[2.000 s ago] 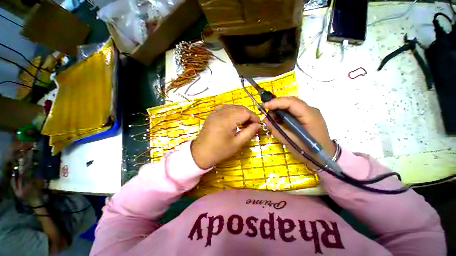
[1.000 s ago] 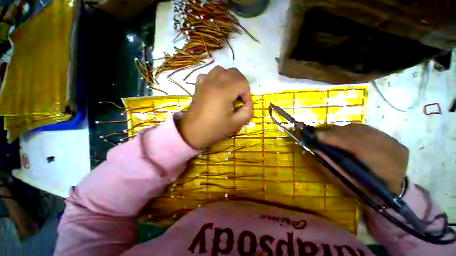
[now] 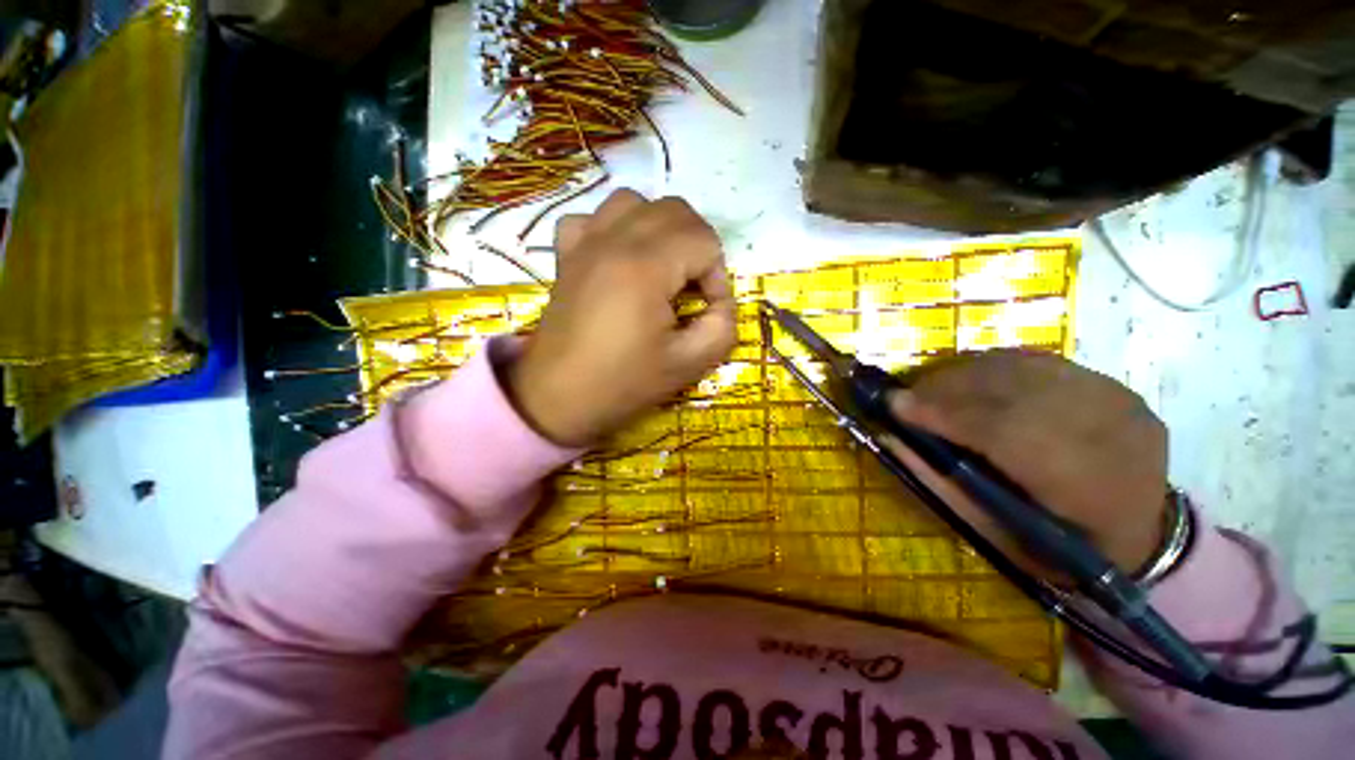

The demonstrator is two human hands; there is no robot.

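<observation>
A yellow film panel with dark grid lines lies on the bench in front of me. My right hand holds a dark grey soldering iron, with a thin dark tube beside it. Its tip is at the panel's upper middle, just right of my left fingers. My left hand is closed above the panel's upper part, thumb and finger pinched close to the tip. Any wire between them is too small to tell. Thin lead wires with pale ends lie in rows across the panel and stick out past its left edge.
Beyond the panel are a heap of loose wires and an open brown cardboard box. Stacked yellow sheets lie in a blue tray at left. A red loop is at right. Part of a person shows at lower left.
Since two seconds ago the view has moved closer and my hands have moved apart. Since one second ago the iron's tip has come nearer to my left fingers.
</observation>
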